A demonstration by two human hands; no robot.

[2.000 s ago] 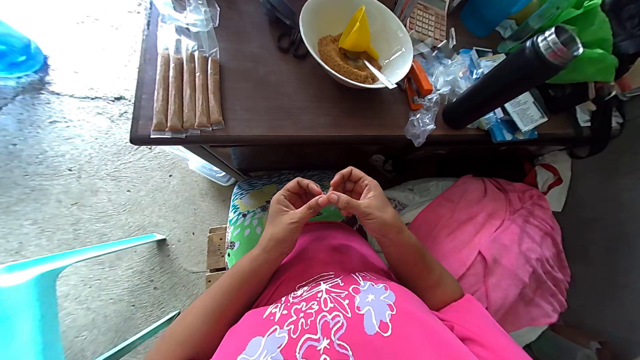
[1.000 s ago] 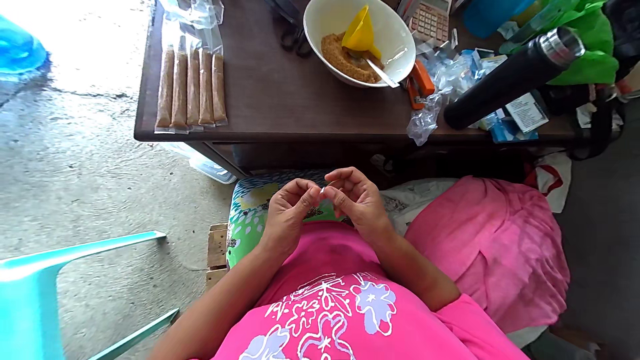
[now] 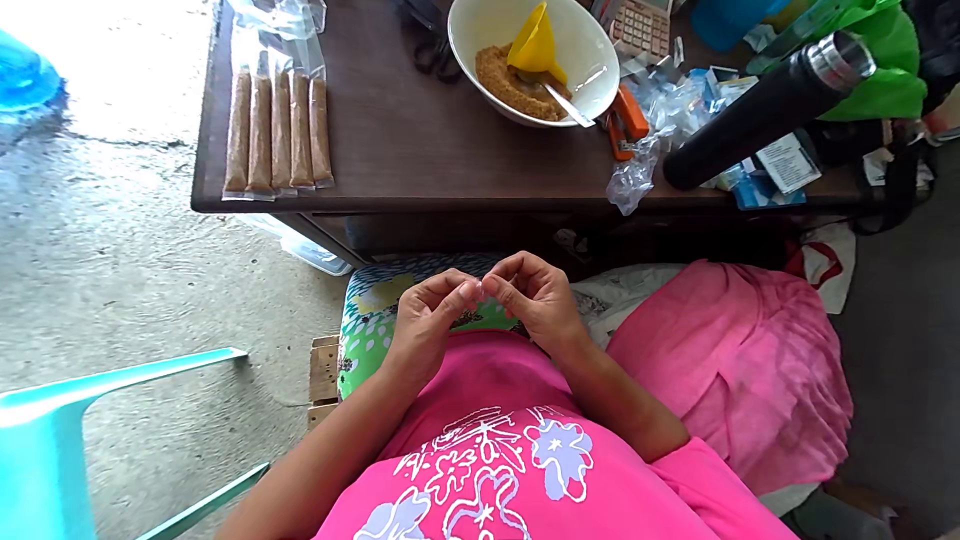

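Note:
My left hand (image 3: pixel 433 319) and my right hand (image 3: pixel 536 300) meet above my lap, in front of the table edge. Between their thumbs and fingertips they pinch a small piece of clear plastic (image 3: pixel 480 288), mostly hidden by the fingers. On the table's left end lie several slim clear plastic tubes filled with brown powder (image 3: pixel 259 135), side by side. A white bowl (image 3: pixel 598 84) farther back holds brown granules (image 3: pixel 510 84), a yellow funnel (image 3: pixel 534 46) and a spoon (image 3: pixel 568 103) with its handle over the rim.
Right of the bowl are an orange stapler (image 3: pixel 628 116), crumpled clear plastic (image 3: pixel 637 169), a black flask (image 3: pixel 757 112) and a calculator (image 3: pixel 640 28). Scissors (image 3: pixel 435 56) lie left of the bowl. A pink cloth (image 3: pixel 742 367) lies at my right, a turquoise plastic chair (image 3: pixel 52 427) at my left.
My hands stay together over my lap; the fingertips have shifted slightly, and a bit of clear plastic now shows between them.

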